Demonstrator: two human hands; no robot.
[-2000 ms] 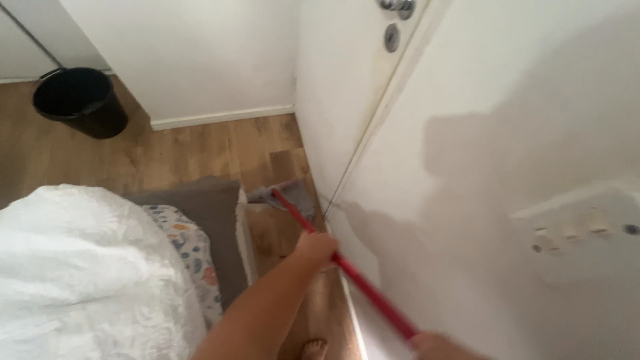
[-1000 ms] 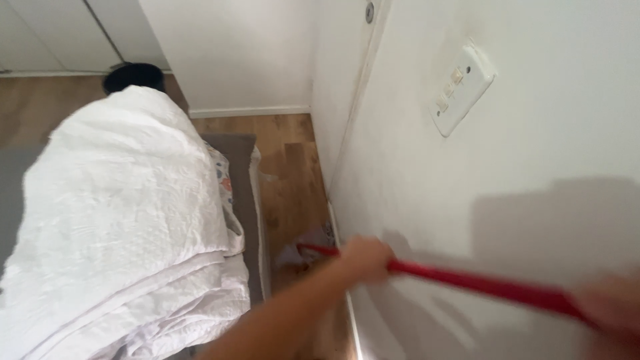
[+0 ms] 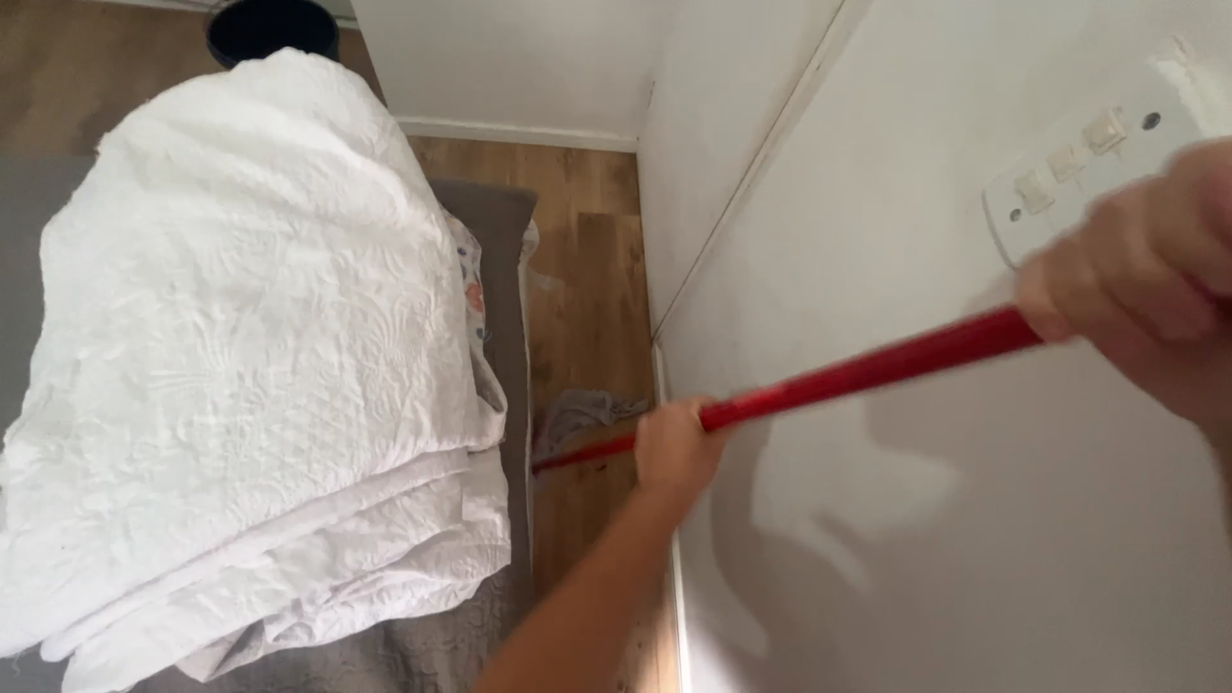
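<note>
A red pole (image 3: 866, 373) runs slantwise from the upper right down to the floor. My right hand (image 3: 1141, 255) grips its upper part, in front of the white wall and close to the switch plate. Lower down, my left hand (image 3: 679, 445) is closed around the same pole, above the narrow strip of wood floor. At the pole's low end a grey cloth (image 3: 587, 412) lies on the floor between the bed and the wall. The head of the tool under the cloth is mostly hidden.
Folded white bedding (image 3: 250, 337) is heaped on a bed with a grey cover (image 3: 496, 226) at the left. Behind it stands a black bucket (image 3: 272, 34). A switch plate (image 3: 1068, 164) is fixed to the wall (image 3: 866, 539), which bounds the floor strip (image 3: 602, 289) on the right.
The cloth at the pole's end has moved from the floor near the door, beside the bed's far corner, back along the strip beside the bed. Both hands have stayed on the pole. The view has shifted.
</note>
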